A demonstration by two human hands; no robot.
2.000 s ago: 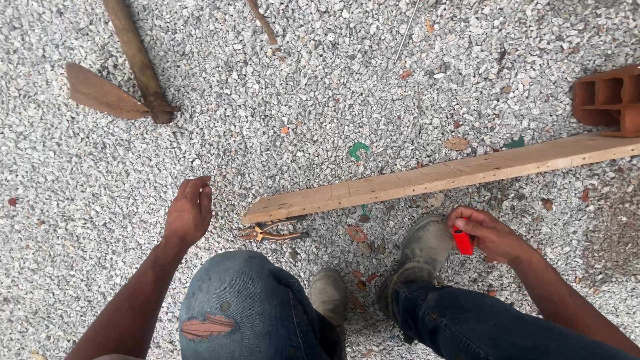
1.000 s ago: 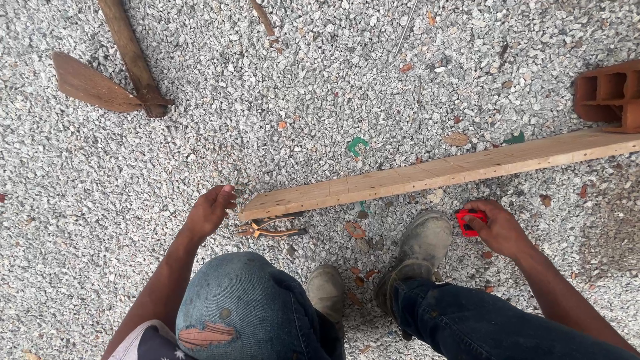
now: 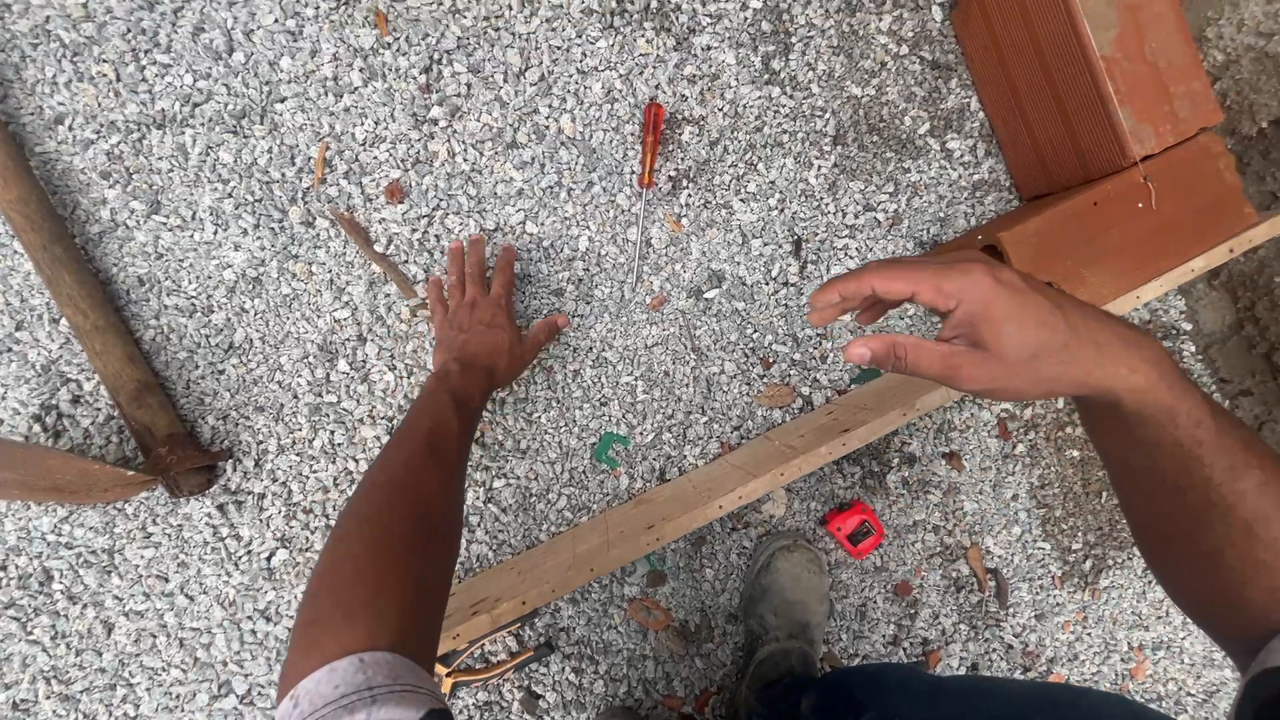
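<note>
Palm down with its fingers spread, my left hand (image 3: 485,325) is over the gravel beside a short dry stick (image 3: 372,250) and holds nothing. My right hand (image 3: 965,325) is above the wooden board (image 3: 690,495), fingers apart and empty, covering part of the board and of a hollow clay brick (image 3: 1120,230). A red tape measure (image 3: 855,529) lies on the gravel below the board, near my boot (image 3: 787,600). A screwdriver with a red handle (image 3: 650,150) lies between and beyond my hands. Pliers with orange and black handles (image 3: 495,668) lie by the board's near end.
At the left is a hoe with a wooden handle (image 3: 85,300) and a rusty blade (image 3: 70,472). Another clay brick (image 3: 1060,90) stands at the upper right, touching the lower one. A green plastic piece (image 3: 611,450) and dry leaves lie on the gravel.
The red tape measure, held in my right hand before, now lies on the gravel. Both hands have moved forward, away from my feet. The view has shifted, bringing in the whole screwdriver and more brick.
</note>
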